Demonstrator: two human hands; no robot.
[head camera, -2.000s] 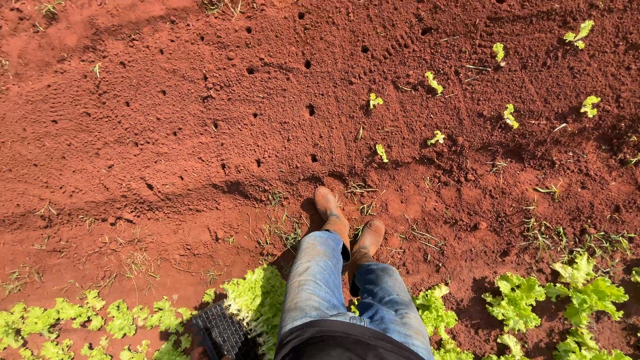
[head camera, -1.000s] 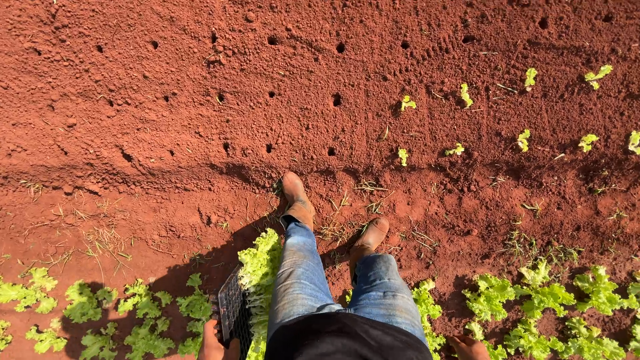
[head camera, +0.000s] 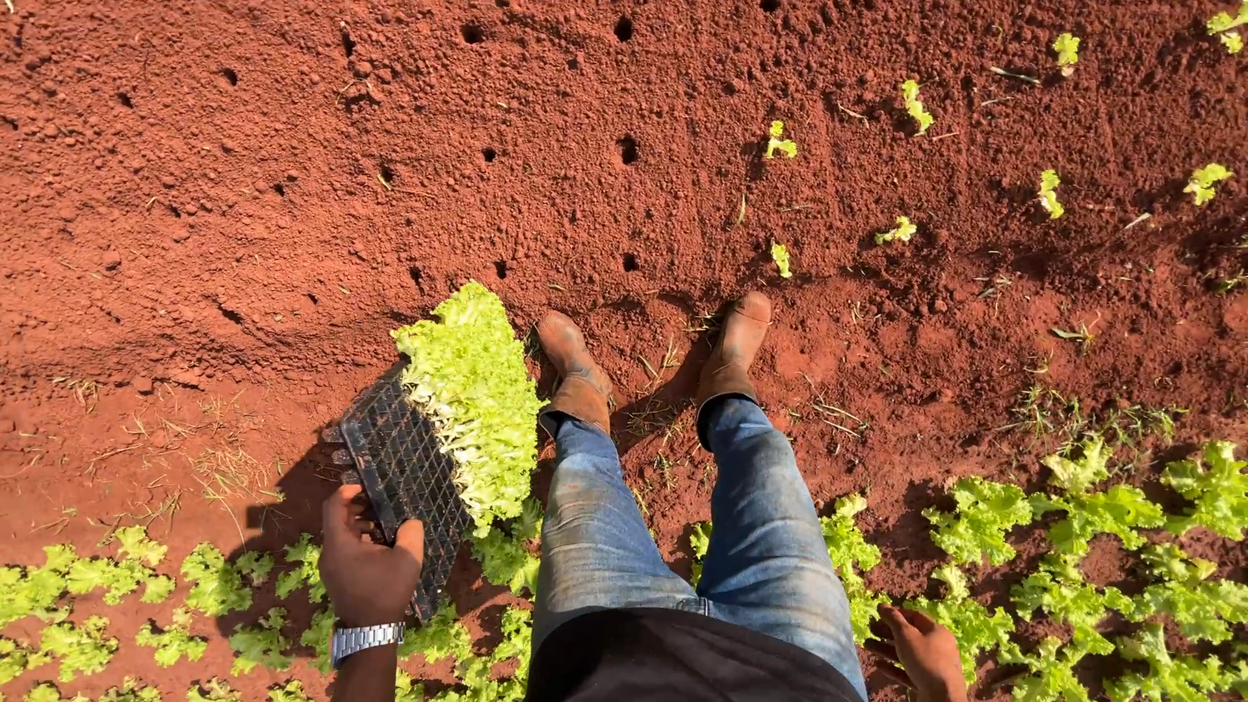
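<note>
My left hand (head camera: 370, 565) grips the near left edge of a black plastic seedling tray (head camera: 405, 468), thumb on top, fingers at its side; a metal-band watch is on that wrist. Pale green lettuce seedlings (head camera: 478, 409) fill the tray's right part, while the cells on its left hold no plants. My right hand (head camera: 921, 648) hangs at the lower right over lettuce plants, fingers spread, with nothing seen in it. Small lettuce seedlings (head camera: 780, 260) stand in the red soil at upper right. Small planting holes (head camera: 628, 149) dot the soil ahead and to the left.
My brown boots (head camera: 575, 370) stand on the soil beside the bed's edge. Larger lettuce plants (head camera: 980, 522) grow in rows at lower right, and more lettuce (head camera: 214, 580) grows at lower left. Dry grass (head camera: 229, 468) and weeds lie along the strip between.
The seedling tray and my left hand have come further into view and moved up. My right hand shows more than a second ago. My feet have shifted and stand farther apart.
</note>
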